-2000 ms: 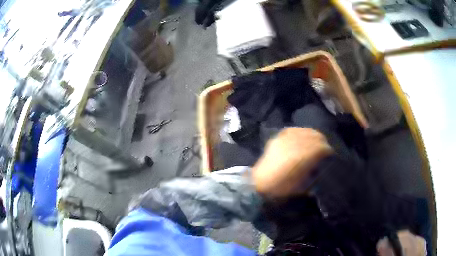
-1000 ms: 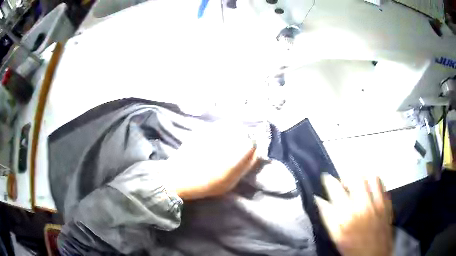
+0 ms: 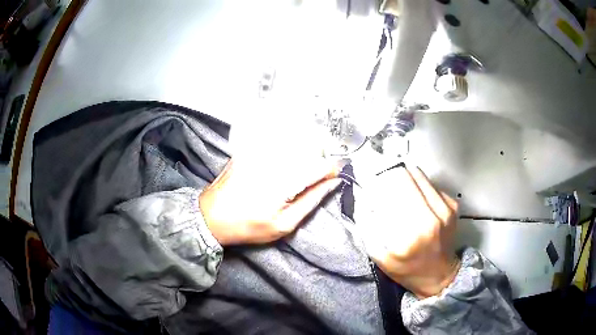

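A dark denim garment [image 3: 287,281], paler grey on its inside, lies across the table and towards my lap. A dark band [image 3: 348,196] with pale stitching runs between my hands up to the needle area [image 3: 343,134], where glare hides the foot and needle tip. My left hand [image 3: 261,203] lies on the garment, fingertips and thumb together at the band's upper left edge. My right hand [image 3: 418,229] is on the band's right side, just below the needle area, fingers bent down onto the cloth. Glare washes out parts of both hands.
The white machine head [image 3: 523,85] fills the upper right, with a silver tension dial [image 3: 452,85]. The white table [image 3: 91,72] has a wood-coloured edge strip [image 3: 25,141] at left. A small dark piece [image 3: 552,253] lies at right.
My right hand has moved up and left to the needle area and now holds the band. My left hand stays on the garment near the needle. The view is now closer to the machine head.
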